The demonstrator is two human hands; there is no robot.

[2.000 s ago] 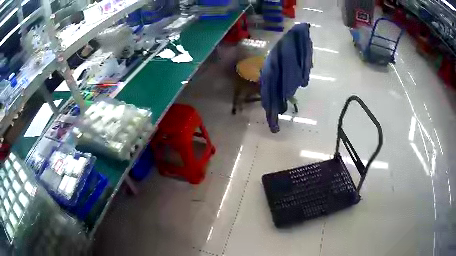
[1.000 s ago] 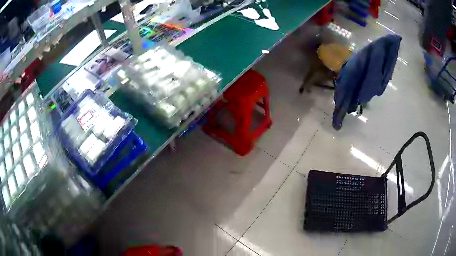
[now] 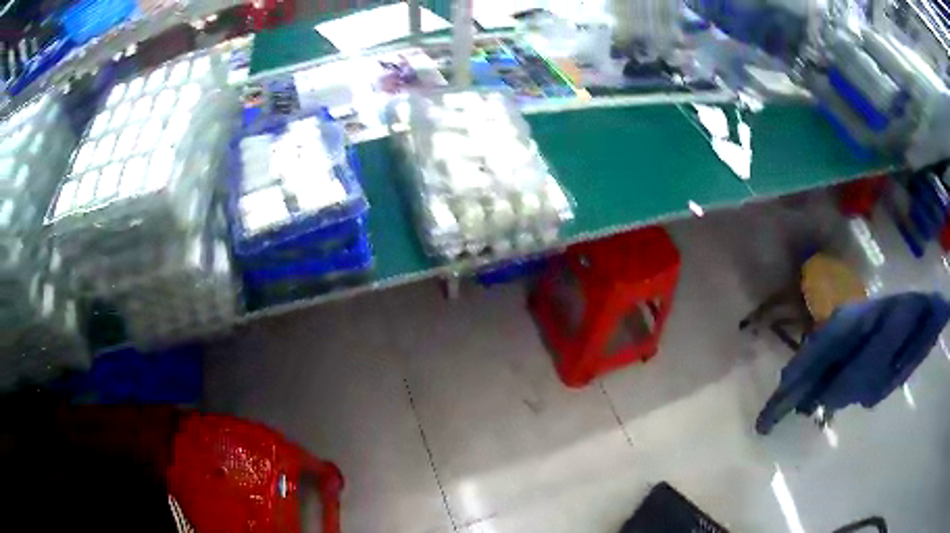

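Neither of my hands is in view. Nearest in front are blue trays (image 3: 302, 250), stacked on the green bench top (image 3: 615, 156), with white parts (image 3: 286, 172) in the upper one. To their right is a stack of clear trays (image 3: 484, 177) with rounded white parts. To their left stands a taller stack of clear trays (image 3: 141, 156) with rows of white pieces. Another tall stack (image 3: 31, 208) is at the left edge, blurred.
A red stool (image 3: 615, 292) stands by the bench edge, and another red stool (image 3: 240, 468) is at the lower left. A round wooden seat (image 3: 830, 286) and a chair draped with a dark blue garment (image 3: 865, 354) are at right. A black trolley deck (image 3: 672, 512) is cut off below.
The view has swung left towards the bench. The trays now lie further right in the picture, the left tray stacks and lower red stool show more, and the trolley has mostly left the frame.
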